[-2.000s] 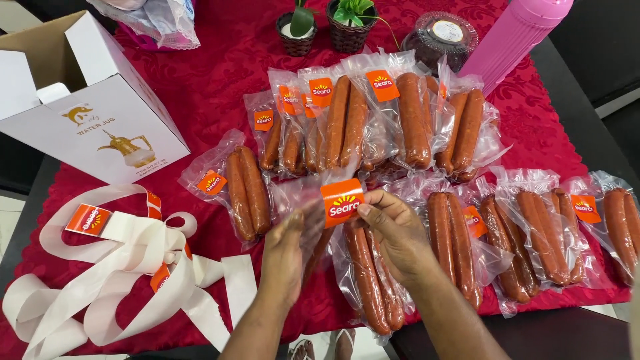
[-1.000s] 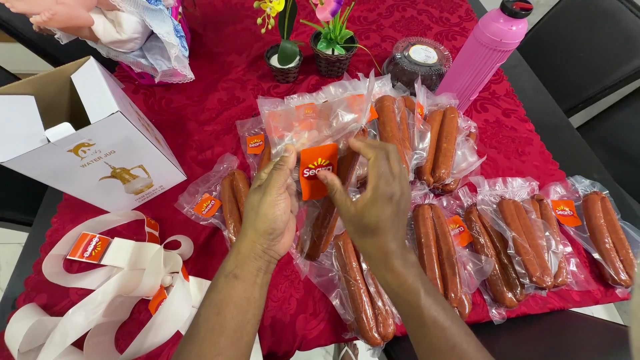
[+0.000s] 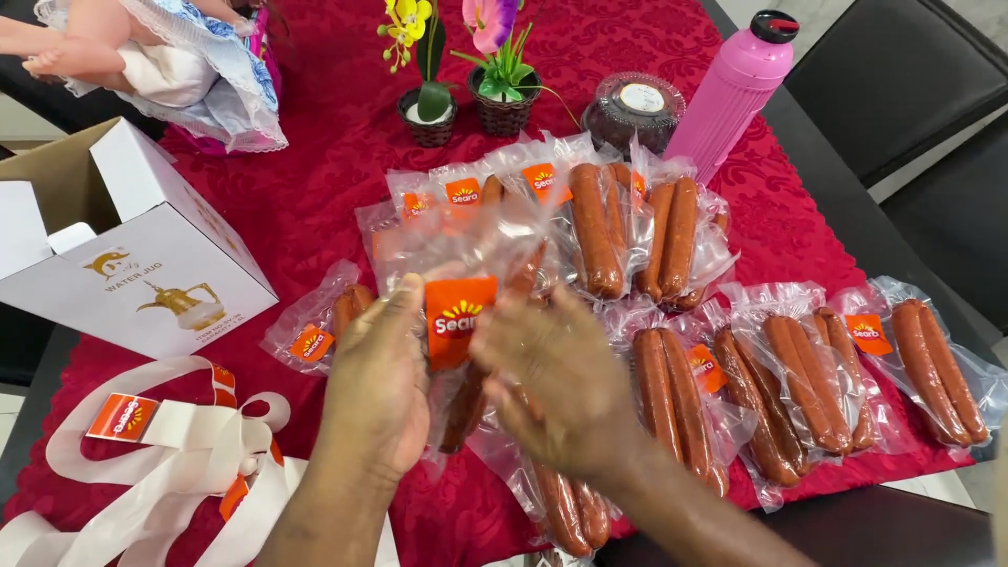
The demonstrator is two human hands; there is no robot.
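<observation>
My left hand [image 3: 382, 370] grips a clear plastic pack of sausages [image 3: 466, 405] by its side, thumb on top. An orange Seara sticker [image 3: 461, 319] lies on that pack, between my hands. My right hand [image 3: 559, 378], blurred, has its fingers spread at the sticker's right edge, over the pack. Beyond and to the right lie several more clear packs of sausages [image 3: 596, 228], many with orange stickers. At the lower left, a loosely coiled white backing strip [image 3: 185, 449] carries a few orange stickers [image 3: 124, 417].
An open white cardboard box [image 3: 181, 291] stands at the left, with a doll [image 3: 169, 71] behind it. Two potted artificial plants [image 3: 504, 114], a round clear-lidded container [image 3: 634, 110] and a pink bottle [image 3: 732, 94] stand at the back. Black chairs [image 3: 906, 79] flank the table's right side.
The sticker, held in my fingers two seconds ago, now lies on the pack. My left hand has taken hold of the pack. My right hand has moved over the sticker's edge.
</observation>
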